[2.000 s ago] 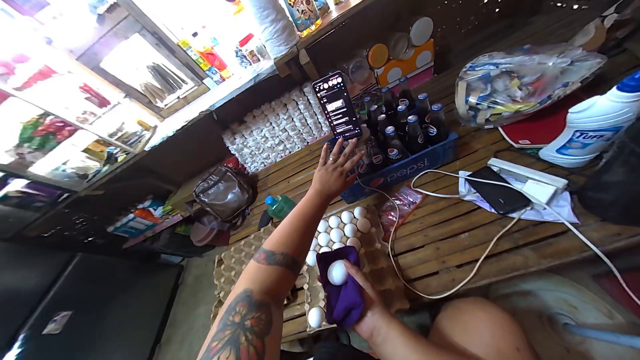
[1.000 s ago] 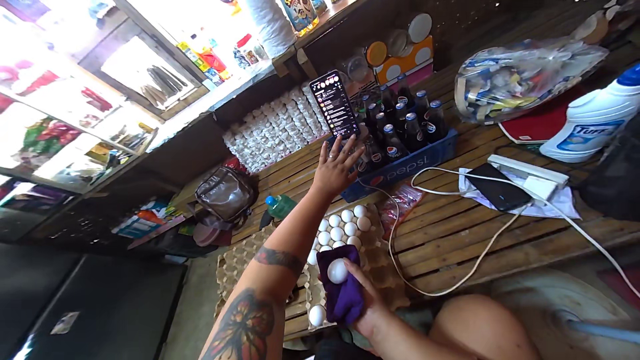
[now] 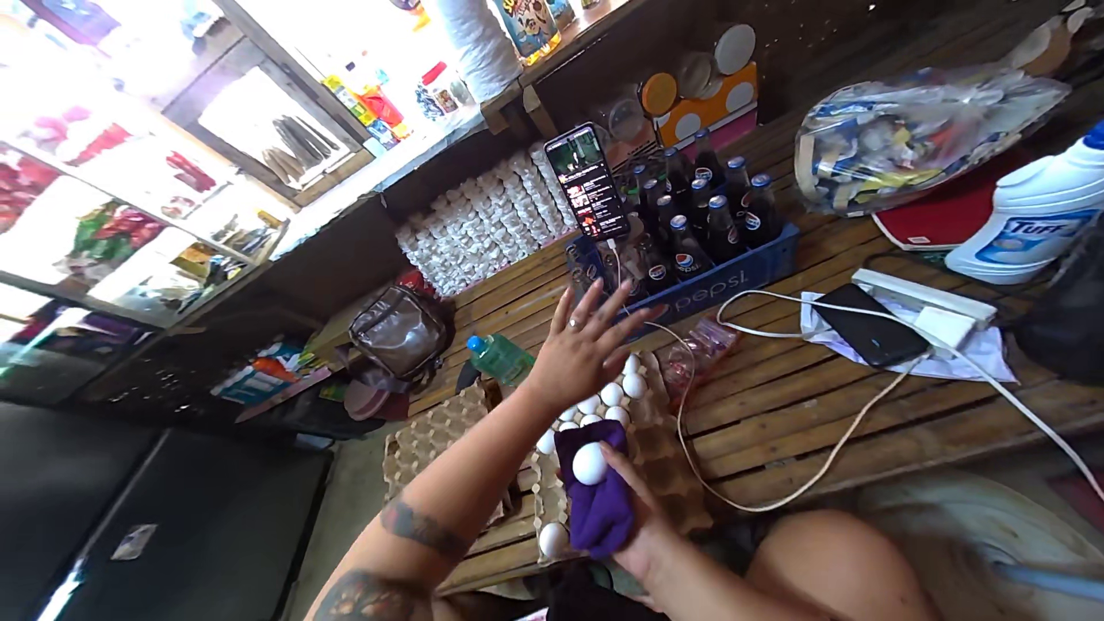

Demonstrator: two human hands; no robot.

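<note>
My left hand [image 3: 582, 349] reaches forward with its fingers spread, holding nothing, just below a smartphone [image 3: 586, 185] whose screen is lit and which leans upright at the soft-drink crate. A purple cloth [image 3: 599, 517] lies in my right hand [image 3: 642, 526], with a white egg [image 3: 590, 464] on it, steadied by the thumb. Beneath my hands is a cardboard egg tray [image 3: 664, 457] with several white eggs in its far part and a single egg [image 3: 553, 540] at its near corner. Part of this tray is hidden by my arm and the cloth. Another egg tray [image 3: 431, 431] stands left of my forearm.
A blue crate [image 3: 724, 280] of glass soda bottles stands behind the trays on the slatted bench. To the right are a dark phone [image 3: 871, 328], white cables, a power strip [image 3: 923, 293] and a bleach jug [image 3: 1026, 216]. A green bottle [image 3: 502, 358] lies beyond my left forearm.
My left hand has drawn back a little from the phone, and its fingers are spread wider. The picture on the phone's screen has changed. My right hand still holds the egg in the purple cloth.
</note>
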